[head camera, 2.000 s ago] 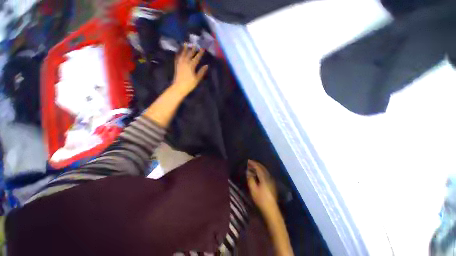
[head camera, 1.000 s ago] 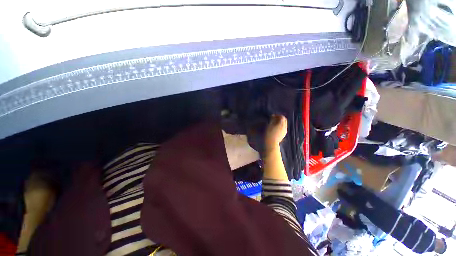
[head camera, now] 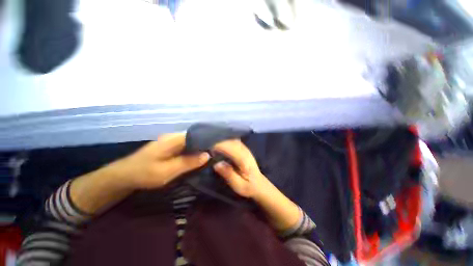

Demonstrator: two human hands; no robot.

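Note:
A black garment piece is held between my two hands in front of my chest, at the near edge of the white table. My left hand comes from the left, with thumb and fingers pinching the cloth. My right hand comes from the right, with thumb and fingertips on the same cloth, close to my left fingertips. The top of the cloth overlaps the table edge in view. The picture is blurred, and the lower part of the cloth merges with my dark clothing.
The white table spans the top, with a dark cloth piece at its upper left. Black cloth hangs below the edge at right. A red crate with dark cloth stands beyond it. A blurred pile lies at the table's right end.
The view has turned. My hands were apart, the right on dark cloth beside the red crate and the left low at the far left. Both are now together on a black piece.

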